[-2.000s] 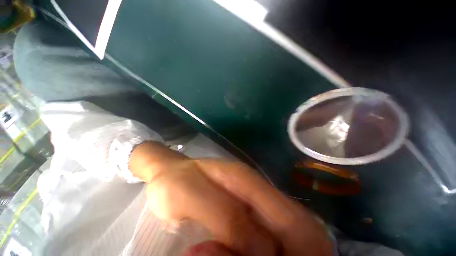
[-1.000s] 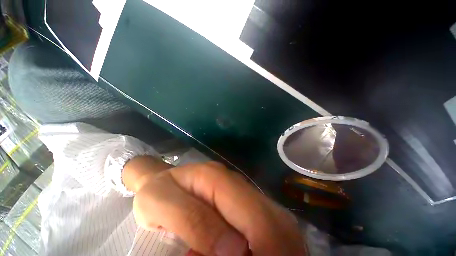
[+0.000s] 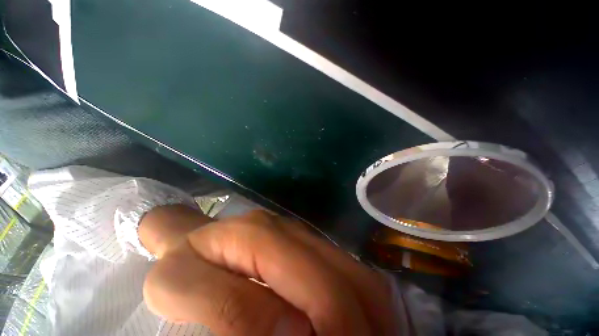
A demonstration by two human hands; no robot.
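My left hand [image 3: 190, 282] comes out of a white striped sleeve at lower left, fingers curled. It overlaps what looks like my right hand [image 3: 328, 282], which runs to a pale sleeve at the bottom. Their fingertips are partly hidden or cut off, so I cannot tell whether they hold anything. An oval clear, reflective cover or lens (?) [image 3: 486, 190] with a white rim lies to their right. It overlaps the edge of a large black sheet [image 3: 420, 72] with a white border. An amber ring, perhaps a tape roll [image 3: 427, 252], is partly under the cover's lower edge.
The dark green mat [image 3: 177, 72] runs diagonally between the sheet and the bench edge. A second dark sheet with a white border [image 3: 69, 59] is at upper left. A thin pale line follows the front edge. Grey fabric and wrapped items with yellow stripes show at far left.
The view has shifted, so the upper-left sheet lies further left and the cover looks larger. The overlapping hands sit slightly further left in the picture and remain together.
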